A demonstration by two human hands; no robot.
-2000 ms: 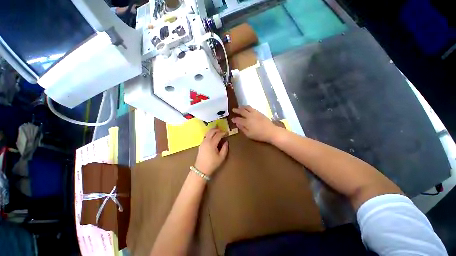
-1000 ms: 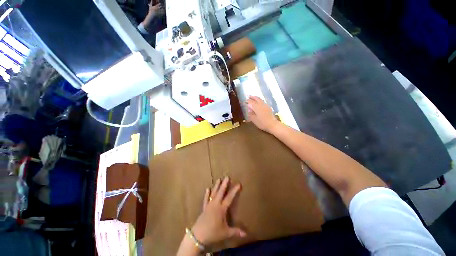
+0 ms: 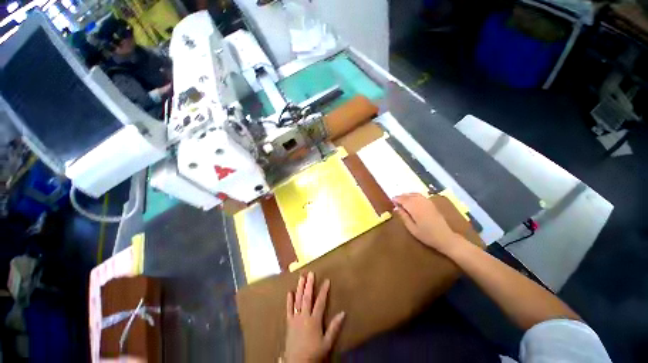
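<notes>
A large brown bag panel (image 3: 362,291) lies on the machine table. A template with a yellow centre (image 3: 328,205) and white side windows lies on it, in front and to the right of the white sewing machine head (image 3: 217,159). Brown panel strips show between yellow and white. My left hand (image 3: 309,322) lies flat with fingers spread on the panel, below the template. My right hand (image 3: 424,221) rests at the template's right side, near the lower end of the white window. Whether its fingertips grip anything is unclear.
A tied brown bundle (image 3: 131,315) lies on printed paper at the lower left. The control panel (image 3: 60,88) is upper left. A rolled panel end (image 3: 352,117) lies behind the template, near the teal bed (image 3: 341,78). A person (image 3: 131,64) is behind the machine. A blue bin (image 3: 515,46) stands upper right.
The template and panel have shifted right and turned relative to the machine head, uncovering the yellow plate. Both hands remain on them. The view has also swung, showing more floor at the right.
</notes>
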